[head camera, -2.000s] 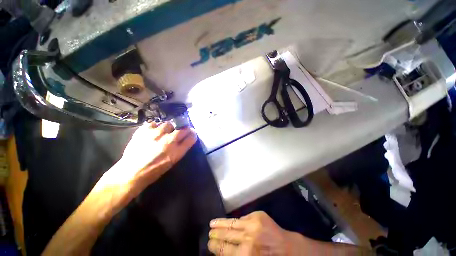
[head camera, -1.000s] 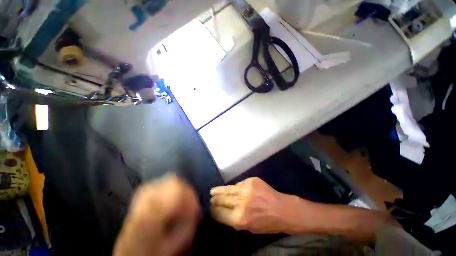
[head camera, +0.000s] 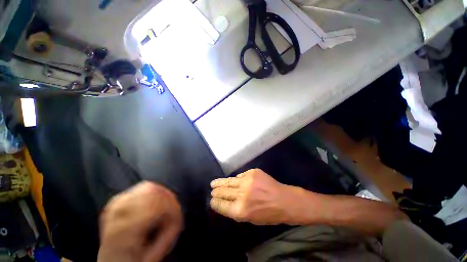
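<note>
The black garment (head camera: 148, 138) lies over the left of the machine bed and hangs down in front of me. Its straight right edge runs from the lit presser foot (head camera: 157, 87) down along the bed's corner. My right hand (head camera: 245, 197) is at this edge just below the corner, fingers together and fingertips pinching the cloth. My left hand (head camera: 141, 220) is left of it over the cloth, curled and slightly blurred; its fingertips are hidden, so I cannot tell whether it holds cloth.
Black-handled shears (head camera: 288, 50) lie on the white machine bed (head camera: 302, 97), beside white paper strips (head camera: 338, 38). A brass-coloured dial (head camera: 39, 43) is at upper left. White scraps (head camera: 421, 117) hang at the right. A yellow patterned bundle (head camera: 13, 176) is at far left.
My left hand has left the presser foot and come down towards me over the cloth. My right hand stays at the garment's edge. The view has shifted, so the machine sits higher and further left.
</note>
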